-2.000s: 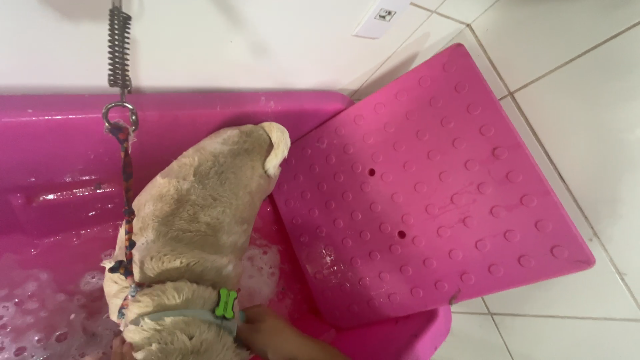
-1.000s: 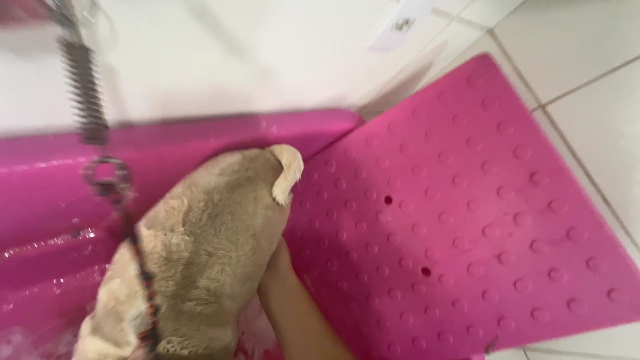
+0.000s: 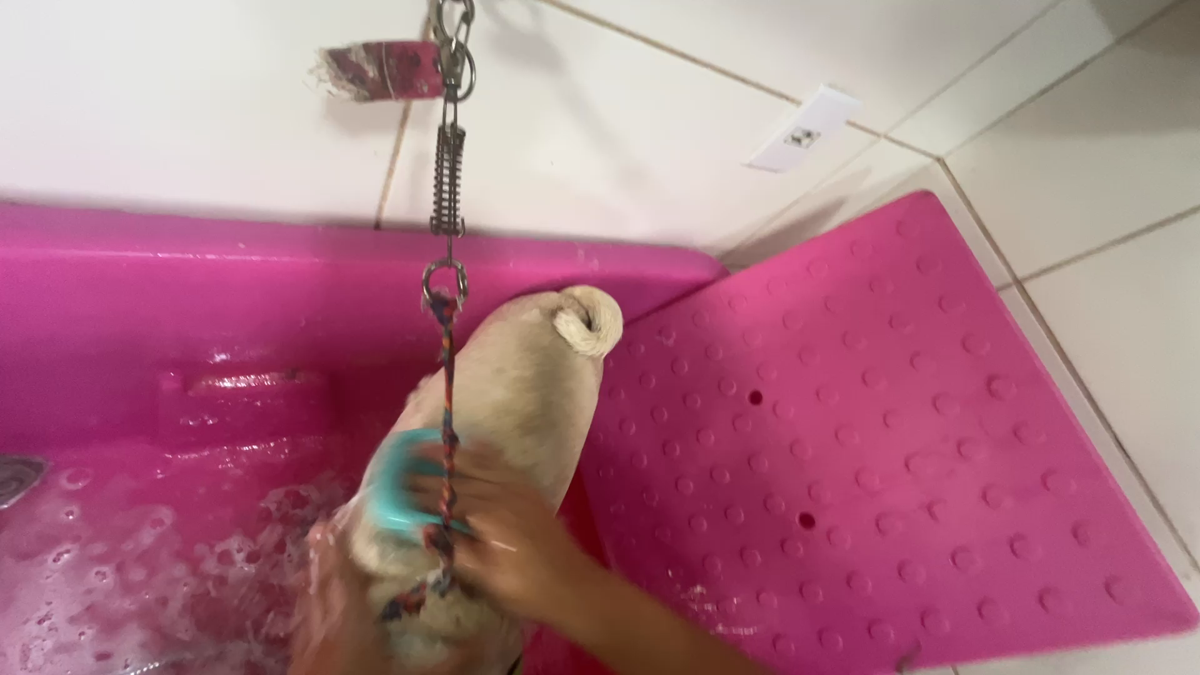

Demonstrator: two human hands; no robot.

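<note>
A wet, cream-coated dog [image 3: 525, 403] with a curled tail stands in a pink tub [image 3: 281, 253]. A braided cord [image 3: 448, 375] runs from its neck area up to a metal ring and spring [image 3: 448, 183]. My right hand [image 3: 497, 525] is closed around a teal grooming brush [image 3: 403, 483] pressed on the dog's back; motion blurs both. On the dog's left-hand side in the picture, near the shoulder, lies my left hand [image 3: 333, 600], blurred, its fingers partly hidden and their grip unclear.
A pink studded panel [image 3: 844, 422] with two holes leans at the tub's right end. Foamy water [image 3: 187, 572] covers the tub floor near a drain [image 3: 19, 473]. A white outlet plate [image 3: 803, 131] is on the tiled wall, and a stained pink bracket [image 3: 403, 70] sits behind the spring.
The teal brush now shows in my right hand, on the dog's back; one second ago a hand was at the dog's right flank, lower than the tail. The view has shifted.
</note>
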